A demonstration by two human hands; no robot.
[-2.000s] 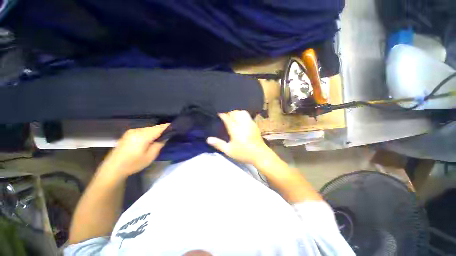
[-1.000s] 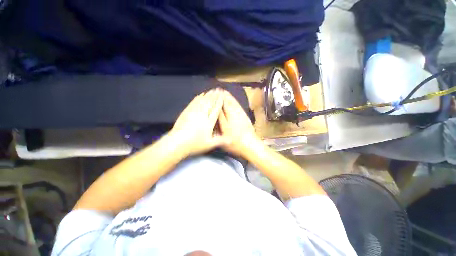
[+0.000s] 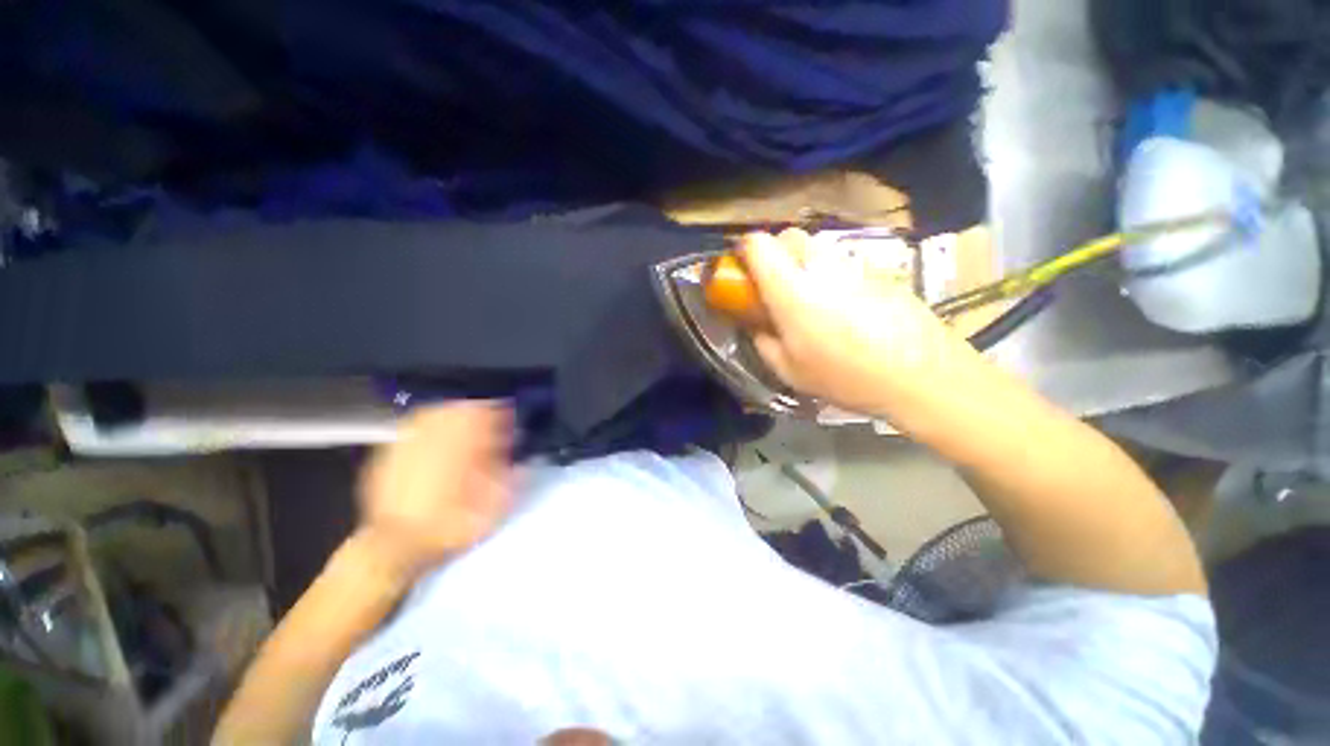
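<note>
My right hand [image 3: 810, 328] grips the orange handle of the silver iron [image 3: 708, 328], whose pointed body is at the right end of the dark padded pressing arm [image 3: 292, 299]. Dark cloth of the garment [image 3: 613, 379] lies over that end and hangs at the front edge, close to my body. My left hand [image 3: 438, 481] is blurred, at the front edge left of the cloth; whether it holds any cloth cannot be made out.
A large navy garment pile [image 3: 584, 88] lies behind the pressing arm. A tan board [image 3: 802, 201] is at its right end. A yellow and black hose [image 3: 1065, 267] runs right towards a white container [image 3: 1218, 233] with a blue top. A black fan [image 3: 955, 568] stands below right.
My hands have parted from the cloth at the arm's end. My right hand has taken the iron and brought it left off the board. My left hand has moved left and down.
</note>
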